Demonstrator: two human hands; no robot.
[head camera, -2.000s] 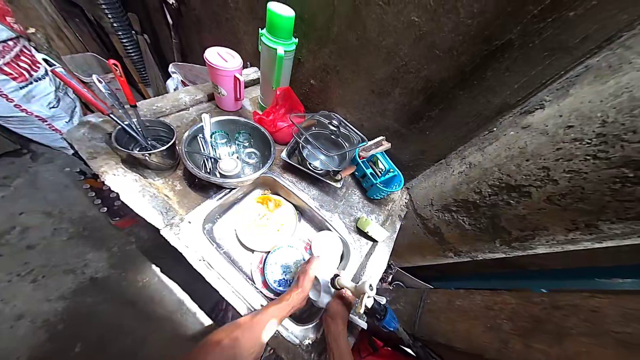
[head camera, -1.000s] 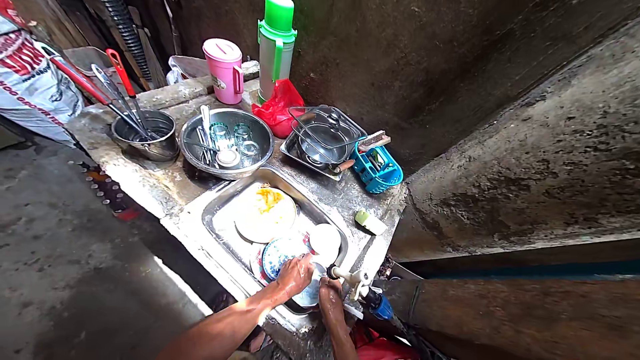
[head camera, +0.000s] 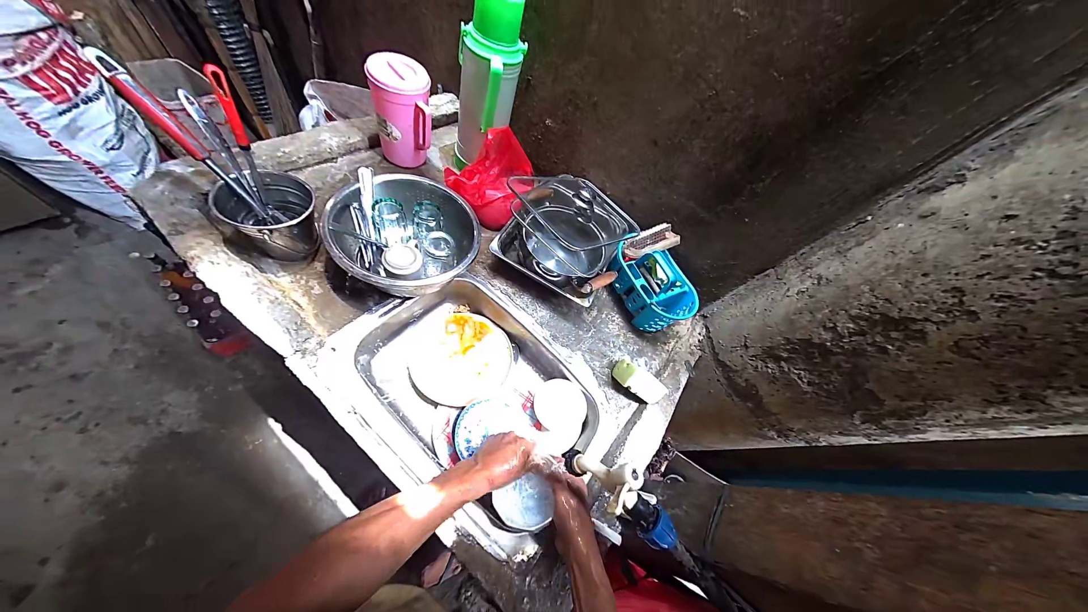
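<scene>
Over the near end of the steel sink, my left hand and my right hand meet beside the spout of the white plastic faucet, where water seems to run. Their fingers overlap in glare, so what they hold is unclear. A round grey dish lies below and between them. Beyond my left hand is a blue-patterned plate, beside a white bowl. A white plate with orange food residue sits farther back in the basin.
Behind the sink are a steel basin of glasses and cutlery, a pot of utensils, a pink pitcher, a green-topped flask and a glass lid on a tray. A blue basket and sponge stand right.
My left hand has moved right, from over the blue-patterned plate a second ago to against my right hand near the spout.
</scene>
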